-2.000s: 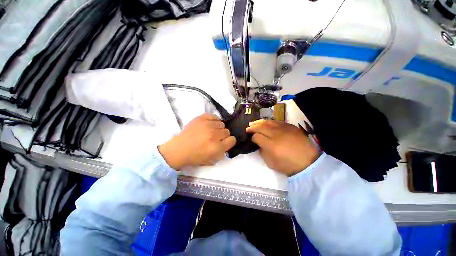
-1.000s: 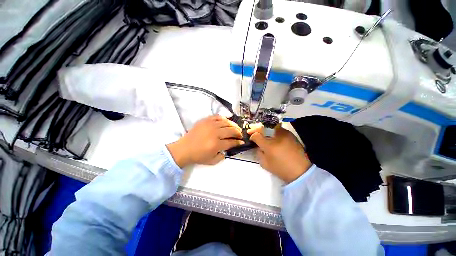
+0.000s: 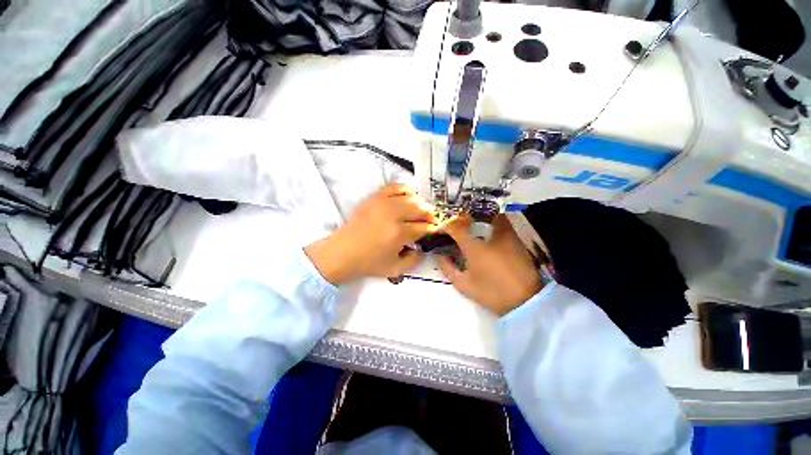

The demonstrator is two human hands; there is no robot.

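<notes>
A small black piece [image 3: 439, 243] lies at the presser foot and needle [image 3: 445, 211] of the white sewing machine [image 3: 569, 98]. My left hand [image 3: 378, 235] holds its left side, fingers bent close to the foot. My right hand [image 3: 498, 265] pinches its right side with thumb and fingers. The white panel [image 3: 213, 160] with a thin black edge trails left from the needle across the table. The fingers hide most of the black piece, and the needle tip cannot be made out.
A stack of black cut pieces [image 3: 609, 267] lies right of my right hand, with a phone [image 3: 751, 338] beyond it. Stacked striped panels [image 3: 116, 107] lie at the left. A bundle [image 3: 40, 347] hangs at the lower left. A tape ruler [image 3: 409, 363] runs along the front edge.
The view has shifted, showing more of the machine's top than at first. Both hands have closed in around the foot, and less of the black piece shows between them.
</notes>
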